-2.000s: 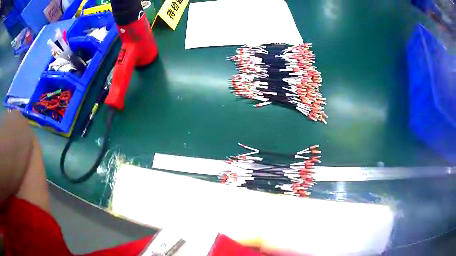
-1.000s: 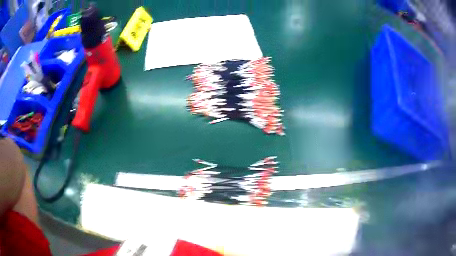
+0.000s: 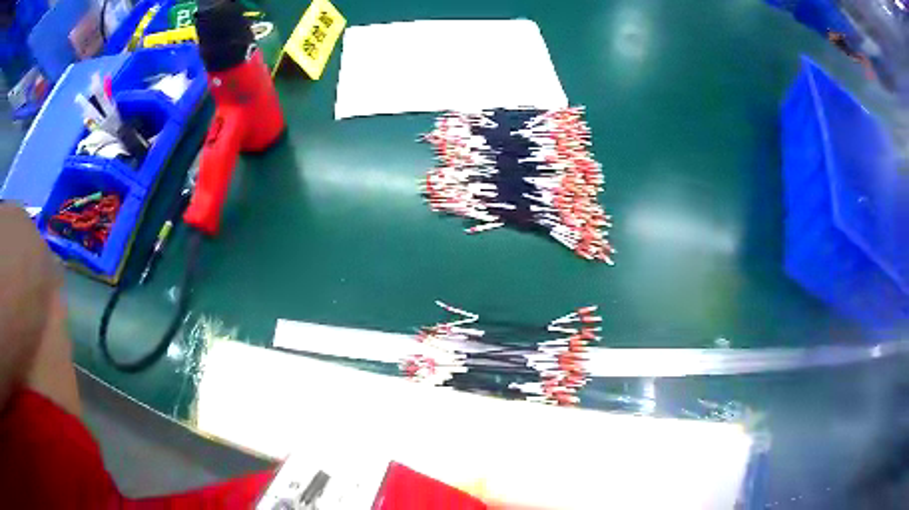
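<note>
A large pile of short black wire leads [image 3: 513, 164] with white and red ends lies side by side on the green bench, touching the near edge of a white sheet [image 3: 449, 68]. A smaller, looser wire bundle [image 3: 498, 357] lies nearer, across a white strip [image 3: 339, 339]. Its near side meets a long bright white sheet [image 3: 468, 438] at the bench edge. Neither of my hands shows. Only part of a bare arm and red clothing show at the left edge and bottom.
A red heat gun [image 3: 239, 120] with a black nozzle and cord stands at the left. Beside it is a blue divided tray [image 3: 120, 239] with small parts. A yellow sign [image 3: 315, 38] stands behind. A blue bin [image 3: 847, 209] is at the right.
The view has swung right and partly back, so everything sits a little further left than two seconds ago. The wires and other objects keep their places on the bench.
</note>
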